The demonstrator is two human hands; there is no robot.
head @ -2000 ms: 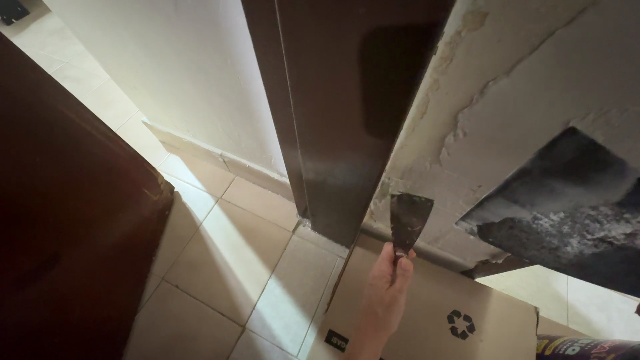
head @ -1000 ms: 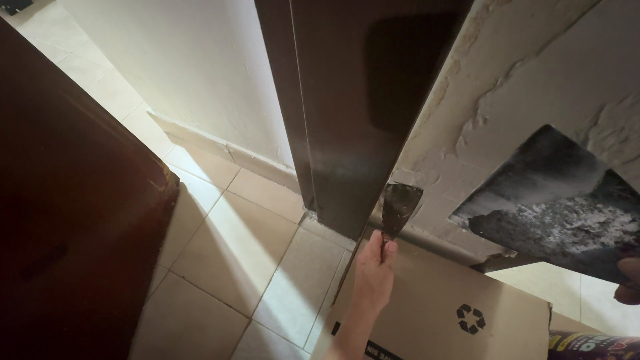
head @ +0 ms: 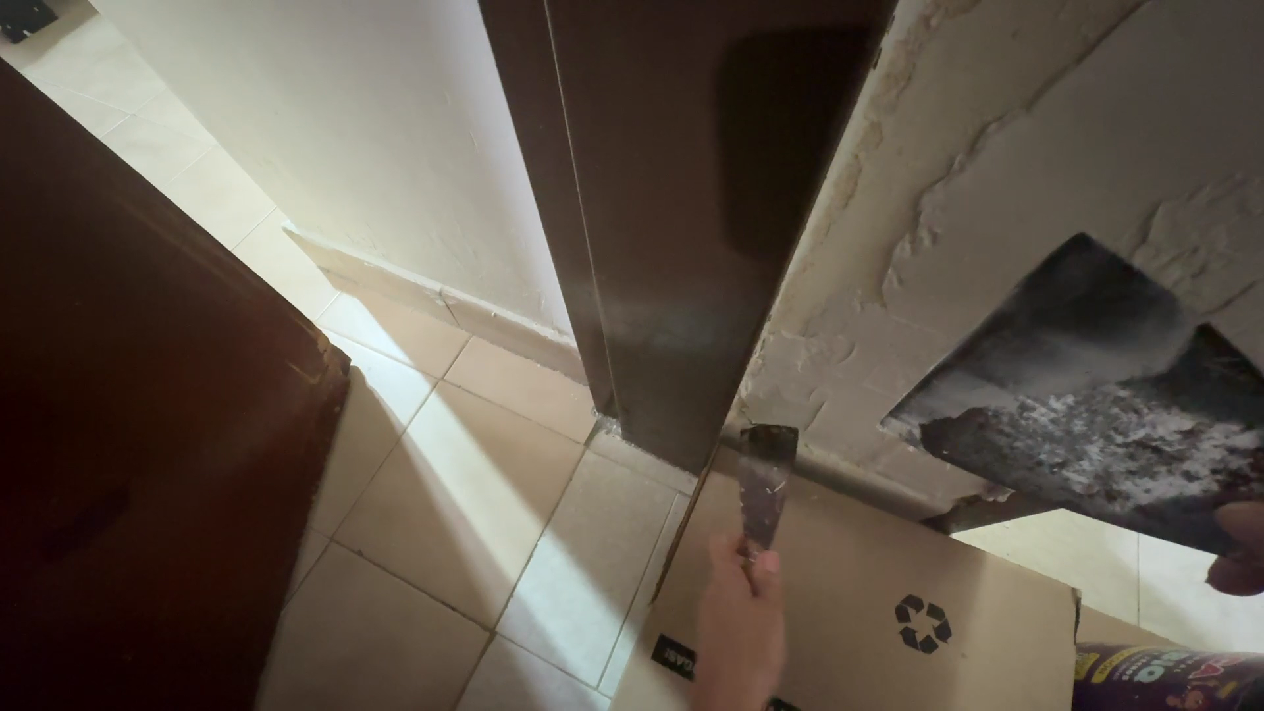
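A putty knife (head: 767, 484) with a dark, flecked blade is gripped in one hand (head: 743, 617), which I take for my left hand from its place at lower middle. Its blade tip is near the foot of the wall beside the dark door frame. At the right edge, the fingertips of my right hand (head: 1240, 548) hold a black sheet (head: 1076, 296) bearing pale crumbs and flakes (head: 1116, 444). The wall (head: 987, 227) behind has cracked, peeling plaster or paint. Whether the blade touches the wall cannot be told.
A cardboard box (head: 829, 602) with a recycling mark lies below the wall. A printed container (head: 1165, 676) is at its lower right. The dark door frame (head: 662, 197) stands at the middle, a reddish-brown door (head: 148, 395) at the left, and tiled floor (head: 474, 464) between.
The putty knife has moved lower, away from the wall surface and over the box edge. Fingertips at the sheet's right edge, out of view two seconds ago, now show.
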